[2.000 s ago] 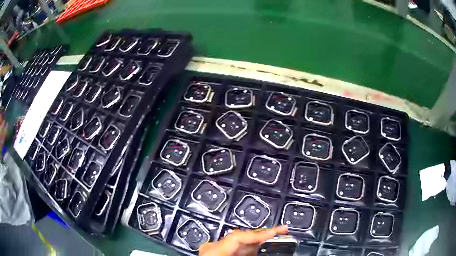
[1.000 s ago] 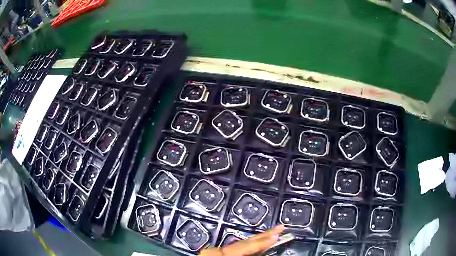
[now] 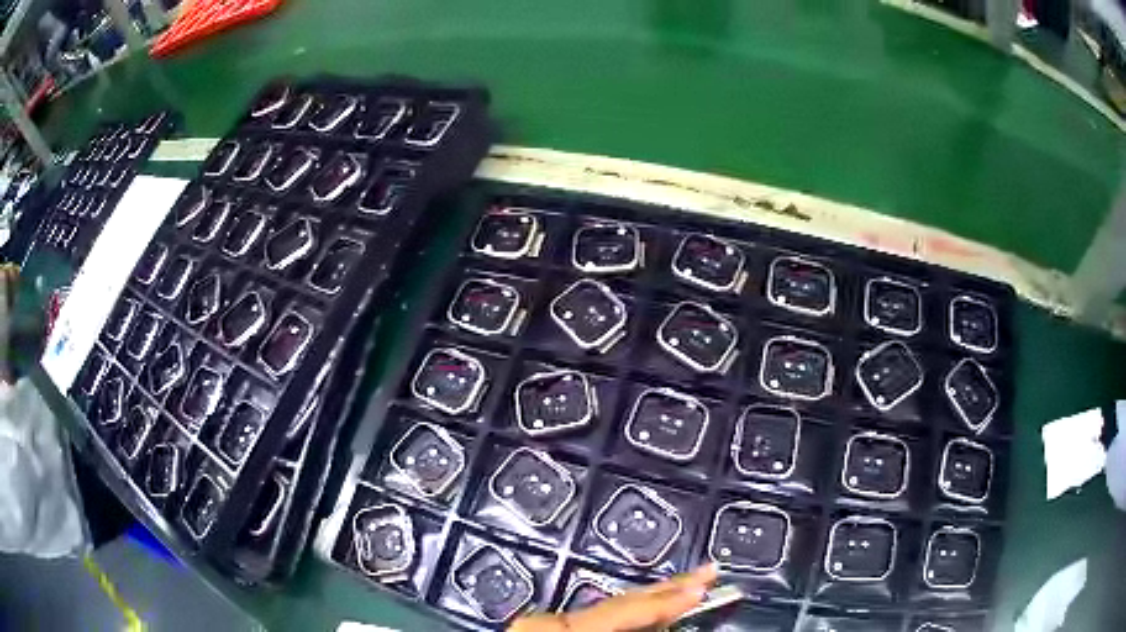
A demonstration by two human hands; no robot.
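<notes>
My left hand [image 3: 624,610] is at the bottom edge, mostly cut off, fingers pointing right. It holds a watch housing [image 3: 724,598], of which only a thin bright edge shows by the fingertips. It is over the lower part of a glossy black parts tray [image 3: 741,491]. The tray's square pockets hold rounded-square black housings with silver rims, such as one [image 3: 752,536] just above the fingertips. Several sit turned in their pockets. The tray's near edge is out of the picture. My right hand is not in view.
Filled trays [image 3: 426,204] are stacked at an angle on the left, beside a white sheet [image 3: 111,278]. White wipes [image 3: 1072,452] lie on the right. A cream-edged [image 3: 667,188] green surface runs behind. An orange-red tray [image 3: 212,19] is far left.
The housing showed its dark face beneath my fingers two seconds ago; now only a thin edge shows. The view has shifted slightly. The tray parts look unchanged.
</notes>
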